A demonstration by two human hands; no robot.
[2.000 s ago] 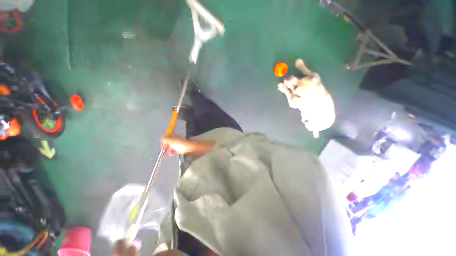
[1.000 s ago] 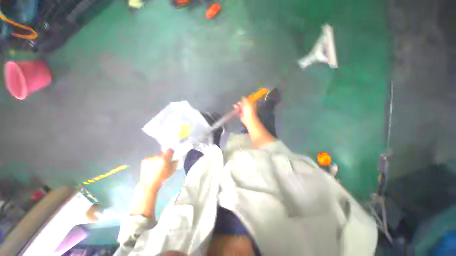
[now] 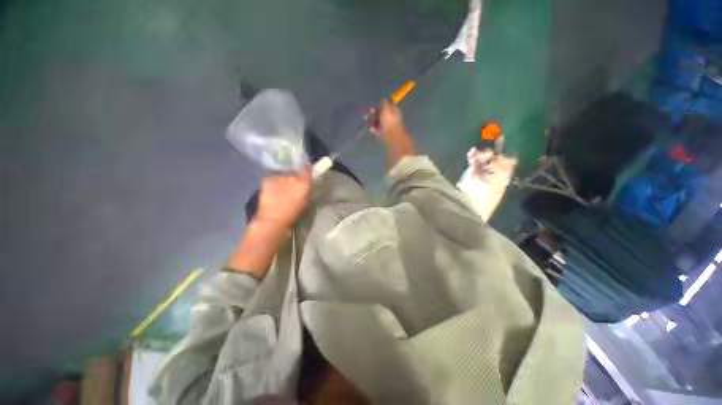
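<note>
The mop's thin silver pole (image 3: 348, 145) runs up and right through an orange sleeve (image 3: 404, 92) to its white head (image 3: 470, 33), cut by the top edge. My right hand (image 3: 385, 121) is closed around the pole just below the orange sleeve. My left hand (image 3: 285, 196) is closed at the gathered lower end of a clear plastic bag (image 3: 271, 130), which puffs out above it. The pole's white end grip (image 3: 322, 166) is beside my left hand; whether the fingers also touch it is unclear.
A pale cat-like shape (image 3: 484, 183) lies on the floor right of my sleeve, with an orange spot (image 3: 491, 131) above it. A thin metal stand (image 3: 554, 180), a dark covered bulk (image 3: 617, 257) and blue wrapped goods (image 3: 661, 190) are at right. A yellow line (image 3: 168, 302) crosses the lower left floor.
The view has turned and shifted. The pink bucket has left the picture, and the mop head is nearer the top edge. My left hand and the bag are higher, closer to my right hand.
</note>
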